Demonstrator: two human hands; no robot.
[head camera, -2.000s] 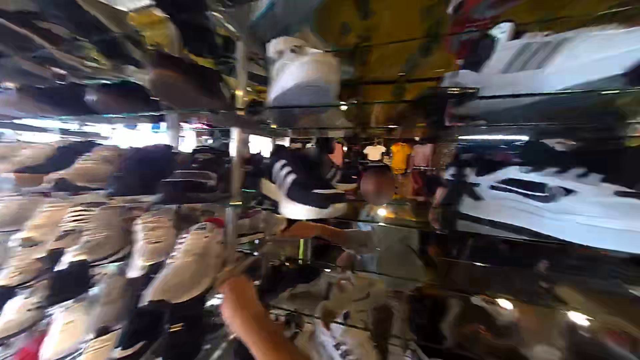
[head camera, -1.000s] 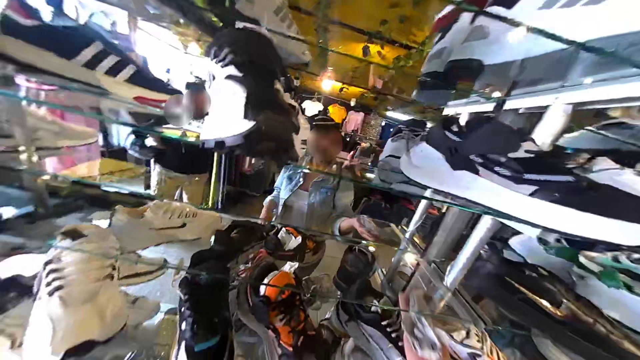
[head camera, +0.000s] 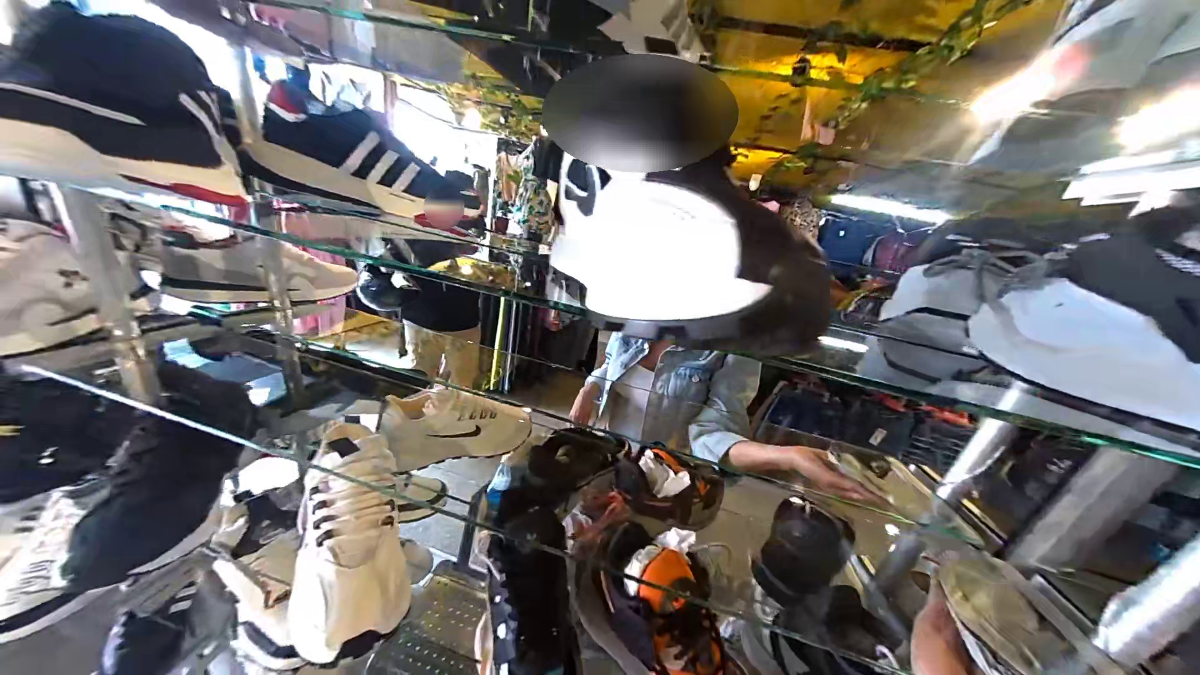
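Note:
My right hand (head camera: 940, 633) is at the lower right edge, against the side of an olive-beige shoe (head camera: 989, 600), seemingly holding it; most of the fingers are hidden. In the mirror behind the shelves, a person in a denim jacket (head camera: 694, 384) has an outstretched hand at a similar shoe (head camera: 872, 478). My left hand is not directly in view; a lowered hand (head camera: 586, 401) shows in the reflection. Near the middle are an orange and black shoe (head camera: 670, 586) and a black shoe (head camera: 802, 548). A cream lace-up sneaker (head camera: 352, 553) stands left of them.
Glass shelves (head camera: 450, 506) with thin edges cross the view at several heights, held by metal posts (head camera: 103, 281). A white and black sneaker (head camera: 656, 253) sits on an upper shelf, navy striped sneakers (head camera: 366, 164) to its left and grey-white shoes (head camera: 1078, 337) to the right.
The hand that was reaching among the pale shoes two seconds ago is at the olive-beige shoe, low on the right. The view has swung and come nearer the shelves.

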